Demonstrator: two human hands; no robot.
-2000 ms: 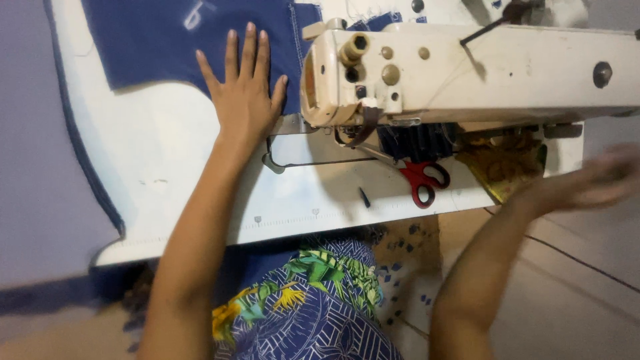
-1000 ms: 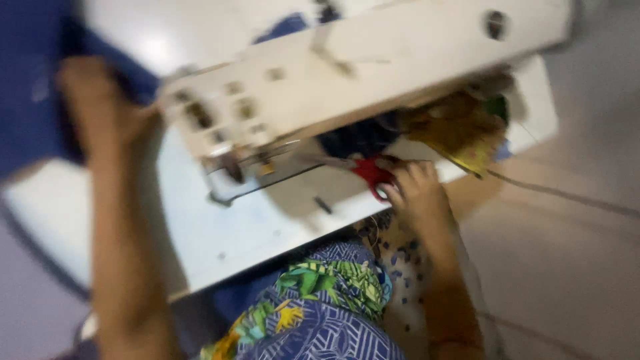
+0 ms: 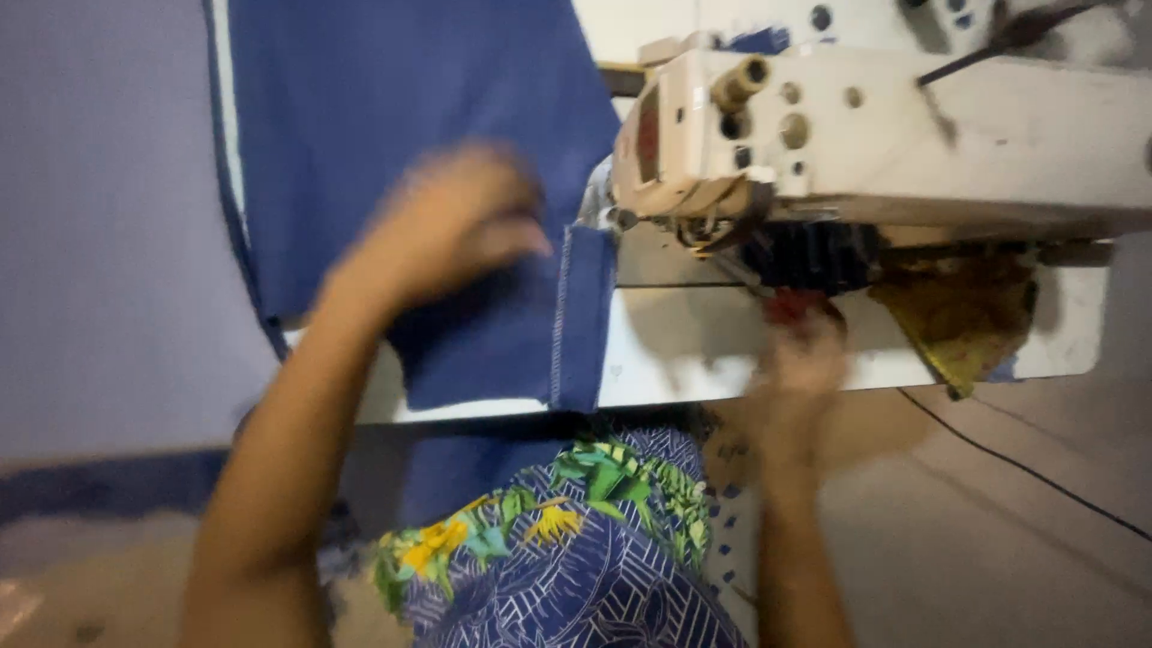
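Observation:
Navy fabric [image 3: 405, 117] with a stitched hem lies on the white sewing table [image 3: 684, 360], left of the industrial sewing machine [image 3: 900, 135]. Over this cloth is my left hand [image 3: 450, 220], blurred, its fingers bent toward the hem; whether it touches the cloth cannot be told. My right hand [image 3: 805, 351] is at the red-handled scissors [image 3: 792, 306] below the machine arm, also blurred, with the handles partly under its fingers. The blades point up and left toward the needle area. Whether the fingers are closed on the handles is unclear.
Dark bunched fabric [image 3: 810, 256] and a yellow-brown cloth [image 3: 963, 315] lie under the machine arm. A black cable [image 3: 1035, 477] runs below the table's right side. Patterned cloth [image 3: 594, 567] covers my lap. Small scraps are scattered on the floor.
The navy fabric now reaches down to the table's front edge, where bare table showed two seconds ago. My right hand has come in from the right to the scissors. The view has shifted.

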